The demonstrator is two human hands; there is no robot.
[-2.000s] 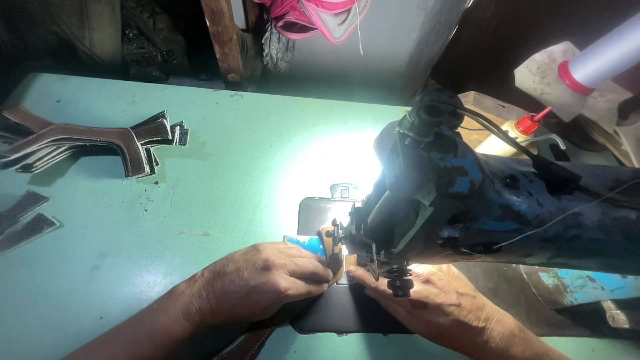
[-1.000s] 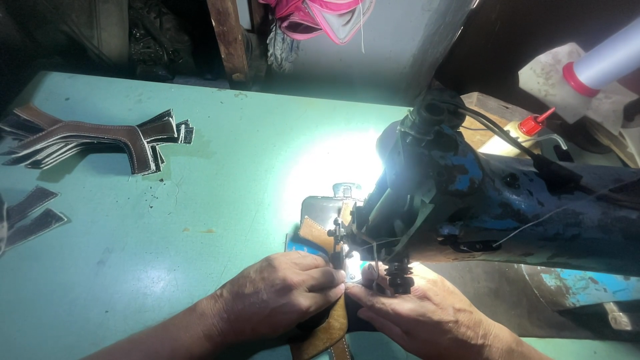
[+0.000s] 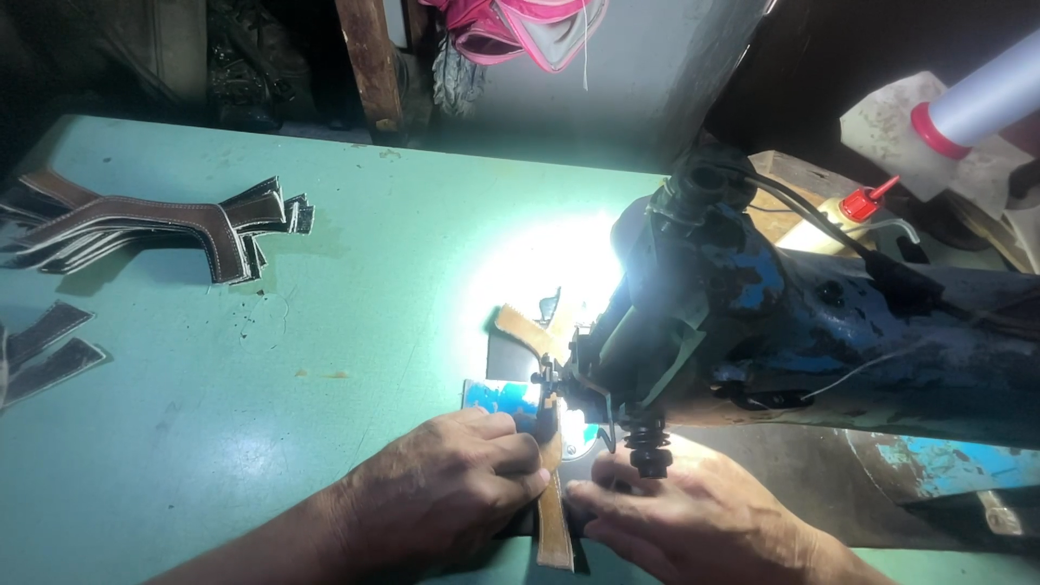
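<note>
A tan leather strap piece with forked ends point(image 3: 554, 520) runs under the presser foot point(image 3: 552, 382) of an industrial sewing machine point(image 3: 699, 325). My left hand point(image 3: 455, 479) grips its near part from the left, thumb and fingertips at the strap's edge. Just right of the strap, my right hand point(image 3: 691, 508) has curled fingers beside the machine bed; whether its fingertips touch the leather cannot be told. Beyond the foot, the forked far end point(image 3: 524, 327) lies in the glare of the lamp. The needle is too small to make out.
A stack of brown stitched leather pieces point(image 3: 154, 215) lies on the green table point(image 3: 244, 455) at upper left, more pieces point(image 3: 53, 357) below it. Behind the machine are a bottle with a red nozzle point(image 3: 853, 207) and a thread cone point(image 3: 987, 97). A pink bag point(image 3: 528, 28) hangs past the table.
The tan leather has moved away from me through the machine, and its forked end now shows beyond the foot. Both hands have stayed close to the foot.
</note>
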